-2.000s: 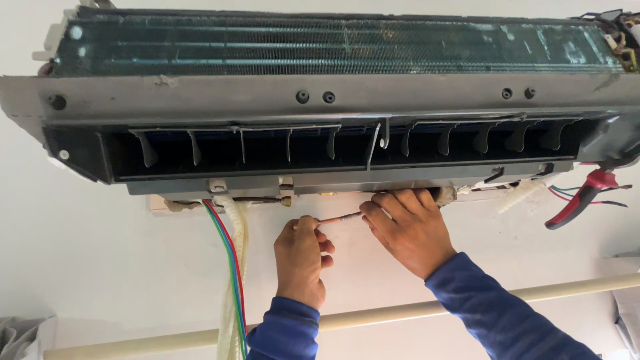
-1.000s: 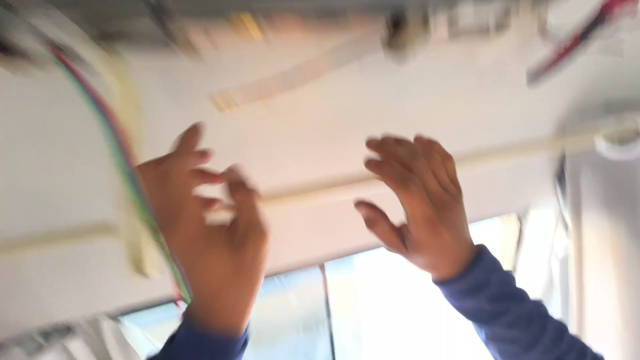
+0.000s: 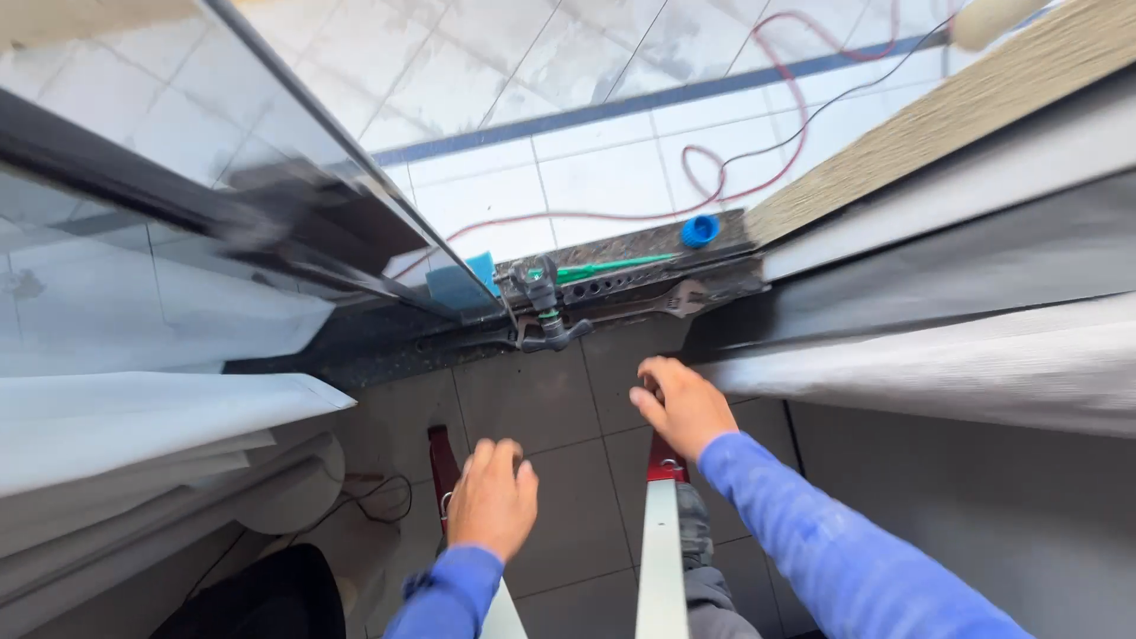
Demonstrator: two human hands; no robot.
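Observation:
My left hand point(image 3: 493, 499) hangs over the dark tiled floor beside a ladder leg with a red foot, its fingers loosely curled; nothing shows in it. My right hand point(image 3: 682, 406) is bent above the other ladder leg point(image 3: 661, 550), nearest its red part, with nothing seen between thumb and fingers. Beyond both hands, on the dark stone window sill, are a flaring tool yoke point(image 3: 548, 306), a flaring bar with holes point(image 3: 612, 282), an adjustable wrench point(image 3: 682, 299), a green pointed tool point(image 3: 612, 266) and a blue round cap point(image 3: 700, 231).
A sliding glass pane point(image 3: 355, 151) stands at the left above the sill. Curtains hang on both sides, white cloth point(image 3: 160, 426) left and grey cloth point(image 3: 976, 364) right. Outside, a red hose point(image 3: 568, 214) and a black cable cross white tiles. A black rounded object point(image 3: 257, 595) is low left.
The view has swung down from the air conditioner to the window sill and floor. Two seconds ago both hands held a thin copper-coloured pipe; they have let go of it.

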